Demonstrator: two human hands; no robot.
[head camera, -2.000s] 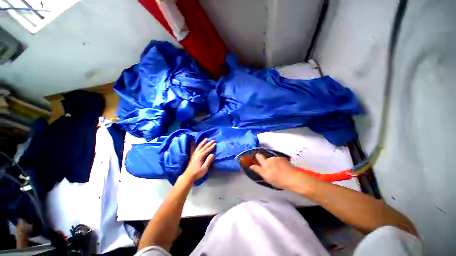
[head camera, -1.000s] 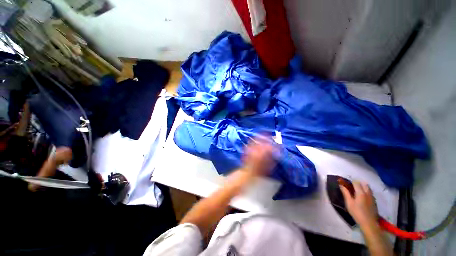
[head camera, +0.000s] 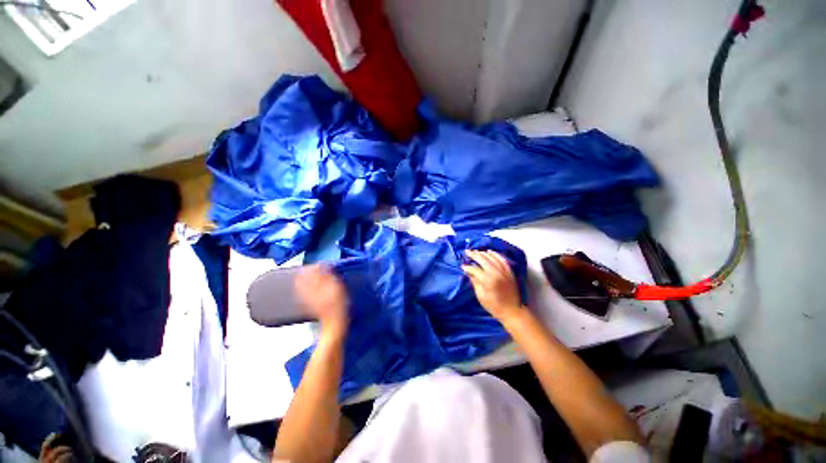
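The blue garment piece lies over the grey sleeve board, whose rounded left end is bare. My left hand is blurred at the cloth's left edge, over the board; its grip cannot be made out. My right hand lies on the right part of the blue piece with fingers bent; whether it pinches the cloth is unclear. The steam iron rests on the white table cover to the right of my right hand, untouched.
Two crumpled blue heaps lie at the back. The hose hangs at the right and joins the iron through an orange-red sleeve. A red padded shape leans on the back wall. Navy garments and white cloth lie left.
My right hand has let go of the iron and moved left onto the blue piece. The piece has shifted right off the board's rounded end, baring it. The view has swung back to the right.
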